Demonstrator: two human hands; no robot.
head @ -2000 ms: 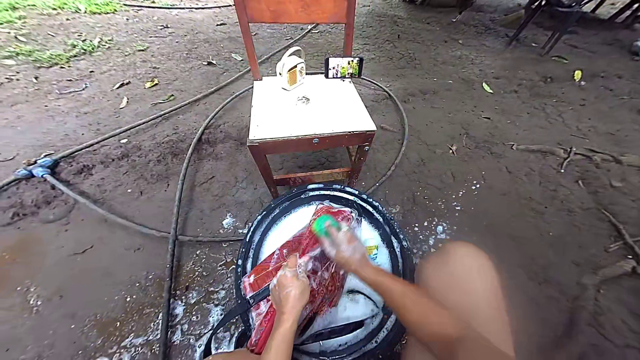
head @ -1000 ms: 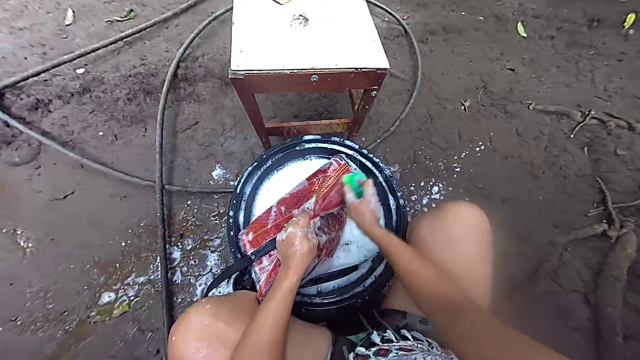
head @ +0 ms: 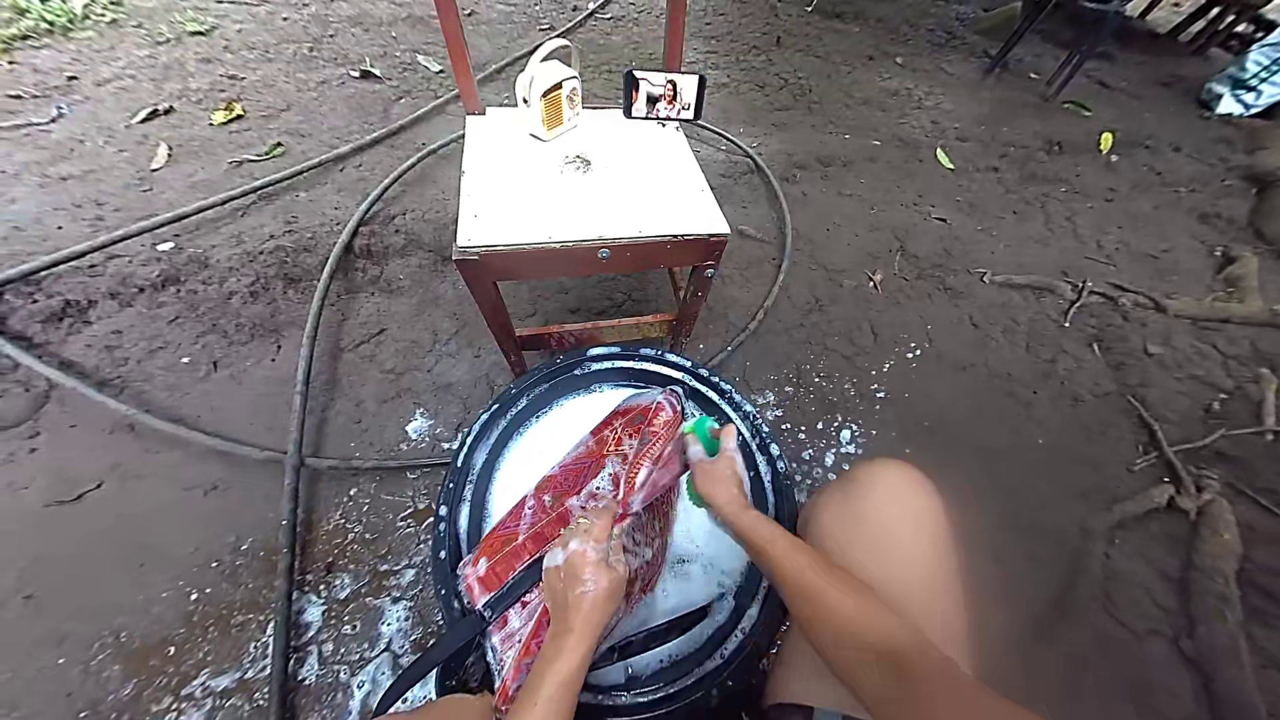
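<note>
A red patterned fabric bag (head: 560, 500) with a black strap (head: 430, 655) lies wet and soapy over a round black tub (head: 465, 480) of white suds (head: 700, 590). My left hand (head: 585, 570) grips the bag near its middle, with foam on the fingers. In my right hand (head: 718, 470) is a green scrubbing brush (head: 702, 435), held against the bag's upper right edge. The brush is partly covered by my fingers, and its bristles cannot be made out clearly.
Behind the tub stands a wooden chair (head: 590, 258) with a white seat, bearing a small cream handheld device (head: 552, 100) and a propped phone (head: 663, 96). A hose (head: 300, 400) loops over the muddy ground. Roots (head: 1215, 560) lie at right, and foam is spattered beside the tub.
The view has tilted up again since one second ago, bringing the device and phone back into sight. Both hands remain at the bag, the right one still holding the green brush.
</note>
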